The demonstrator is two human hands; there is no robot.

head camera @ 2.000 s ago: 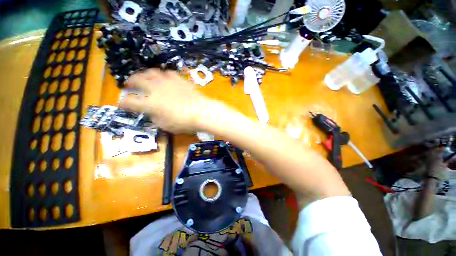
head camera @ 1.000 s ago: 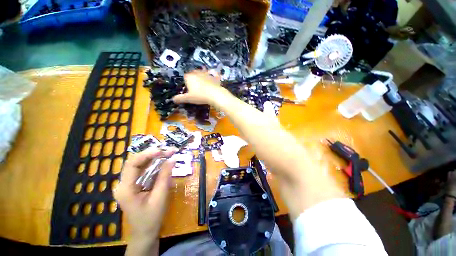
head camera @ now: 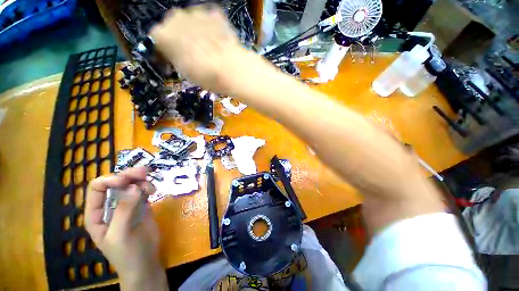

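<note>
The black round base [head camera: 260, 250] with a metallic central ring and pale screw points rests at the bench edge over the lap, its black side arms [head camera: 212, 207] on both sides. My left hand [head camera: 122, 219] is raised left of it, fingers curled around a small metallic part [head camera: 109, 206]. My right hand [head camera: 193, 42] reaches over the far heap at the open carton; its fingertips are partly hidden and what they touch cannot be told. Silver-white frame plates [head camera: 179, 181] and a black square plate [head camera: 220, 146] lie between the base and the heap.
A black grid tray [head camera: 85, 165] lies left. Black mechanism clusters [head camera: 149, 96] are heaped beyond the plates. A white mini fan [head camera: 359, 16] and translucent wash bottles [head camera: 404, 74] stand back right. White crumpled paper [head camera: 246, 153] lies behind the base. My right forearm crosses the bench.
My right hand has moved from the near plates to the black clusters, then farther to the carton. My left hand has come into view at the left with the metallic part. The camera view has shifted.
</note>
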